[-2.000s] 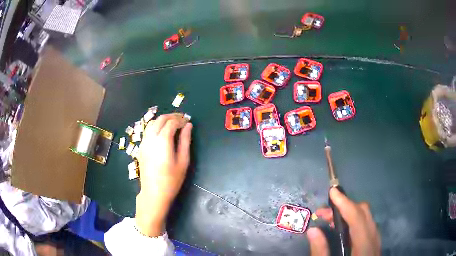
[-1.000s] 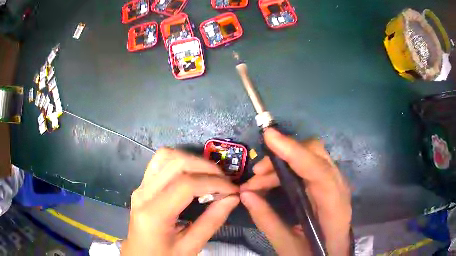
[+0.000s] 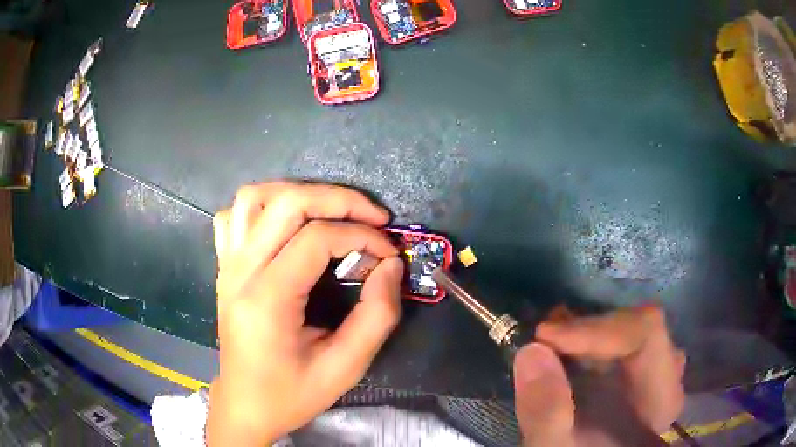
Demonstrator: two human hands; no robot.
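A red device housing lies open side up on the mat, with a blue-and-black circuit board inside. My left hand covers its left edge and pinches a small silver-white battery between thumb and index finger. My right hand grips the soldering iron, whose tip points into the housing at the board. The tip's exact contact is too small to tell. A small yellow-orange tab sticks out right of the housing. Solder wire runs from the left to my left hand.
Several red housings lie beyond my hands, some cut off by the top edge. A loose pile of silver-white batteries is at the left, beside a roll in a frame. A yellow holder with grey-white filling stands at upper right.
The iron's tip has come down from beyond the housing to the board. My hands, fingertips together a second ago, are apart. The battery has moved up beside the housing in my left fingers.
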